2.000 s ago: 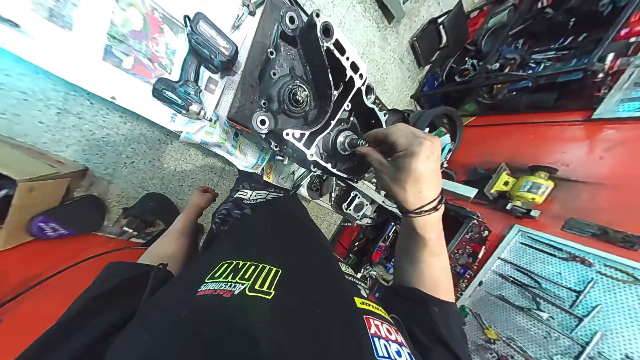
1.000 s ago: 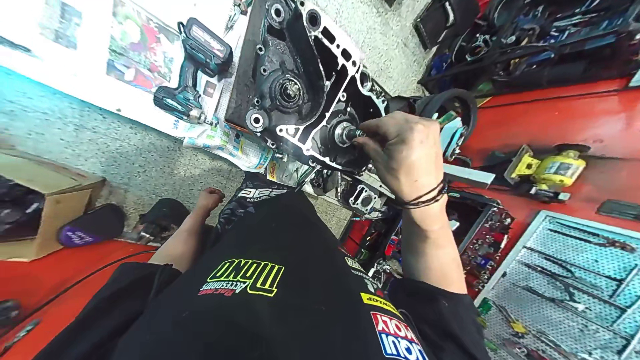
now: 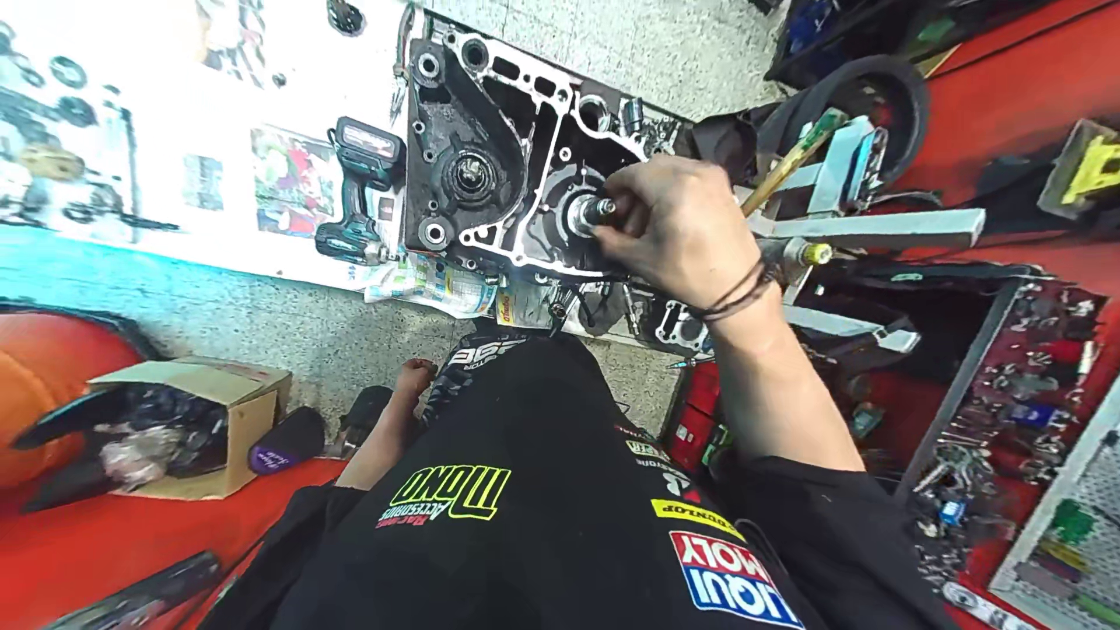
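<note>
An engine crankcase half (image 3: 464, 96) lies on the bench, its cavities facing up. My right hand (image 3: 678, 223) reaches over its right part, thumb and forefinger beside the tip of a metal shaft (image 3: 598, 208) that stands out of a round bearing area. Whether the fingers grip the shaft or only touch it, I cannot tell. Left of the shaft, a second round bearing seat (image 3: 472, 173) shows in the case. My left hand (image 3: 416, 376) hangs low near my leg, away from the case; its fingers look curled, and what it may hold is hidden.
A cordless impact driver (image 3: 357, 188) lies left of the case. Loose metal parts (image 3: 70, 109) and a colourful printed sheet (image 3: 293, 184) are farther left. A metal frame (image 3: 875, 227) stands at right, near a small-parts tray (image 3: 1032, 385). An open cardboard box (image 3: 249, 437) is at lower left.
My right thumb and forefinger remain at the shaft, with more of its tip showing now. The left hand still hangs low. The view has shifted.
</note>
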